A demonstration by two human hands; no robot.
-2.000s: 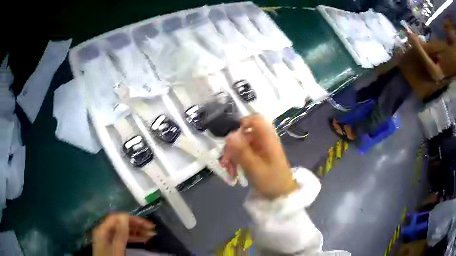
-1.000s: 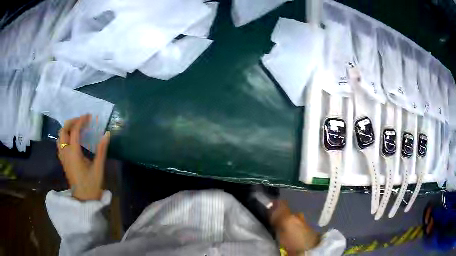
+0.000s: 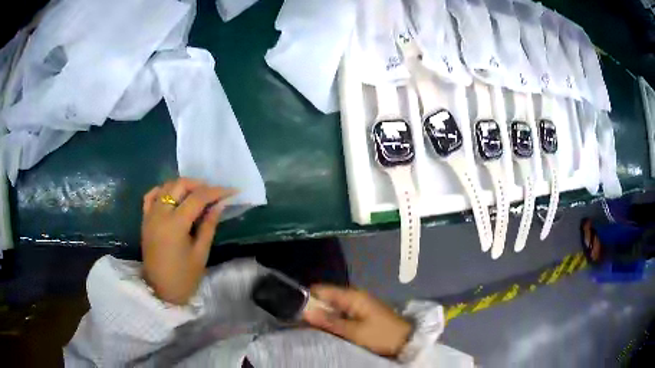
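My left hand (image 3: pixel 176 237), with a yellow ring, pinches the lower end of a milky-white sleeve (image 3: pixel 212 133) over the green bench mat. The sleeve's upper end lies by the sleeve heap. My right hand (image 3: pixel 359 320) is low in front of my body and holds a smartwatch (image 3: pixel 279 296), dark face up, by its pale strap. To the right, a white blister tray (image 3: pixel 358 180) holds several bare watches (image 3: pixel 393 141) with dark faces. Their white straps (image 3: pixel 409 230) hang over the tray's front edge.
A heap of loose sleeves (image 3: pixel 93 61) lies at the upper left. Another loose sleeve (image 3: pixel 312 47) overlaps the tray's left edge. White sleeves (image 3: pixel 503 43) cover the tray's rear. A blue stool (image 3: pixel 621 248) and yellow-black floor tape (image 3: pixel 531 284) show at the lower right.
The view has shifted, so the tray appears further left and higher. My left hand has drawn one sleeve out from the heap towards me. The watch in my right hand now shows clearly.
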